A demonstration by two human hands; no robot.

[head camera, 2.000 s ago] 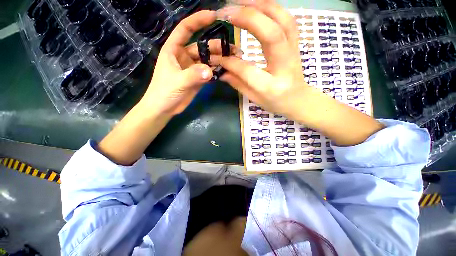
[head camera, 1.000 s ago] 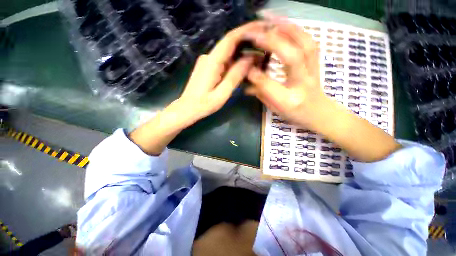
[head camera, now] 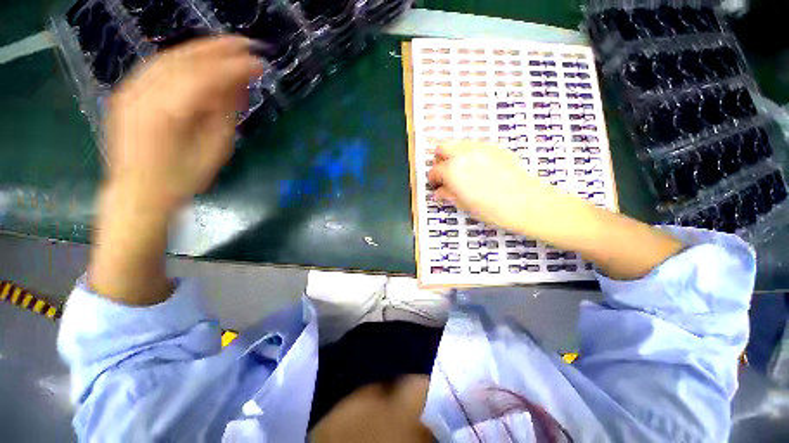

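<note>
A white adhesive sheet with columns of small dark die-cut pieces lies on a tan backing board; its upper left places look pale tan. My right hand is over the left part of the sheet, fingertips bent down at its left columns; whether they grip a piece cannot be told. My left hand is blurred, over the left blister tray, which holds black housings in rows. Its fingers are curled, and what they may hold cannot be told.
A right blister tray of black parts lies beyond the sheet's right edge. Blue patches show on the green mat. A tiny pale speck is near the front edge. Yellow-black tape marks the grey floor.
My hands were together around a black housing and have parted. My left hand has moved left over the tray, my right hand down onto the sheet. The housing is no longer visible between them.
</note>
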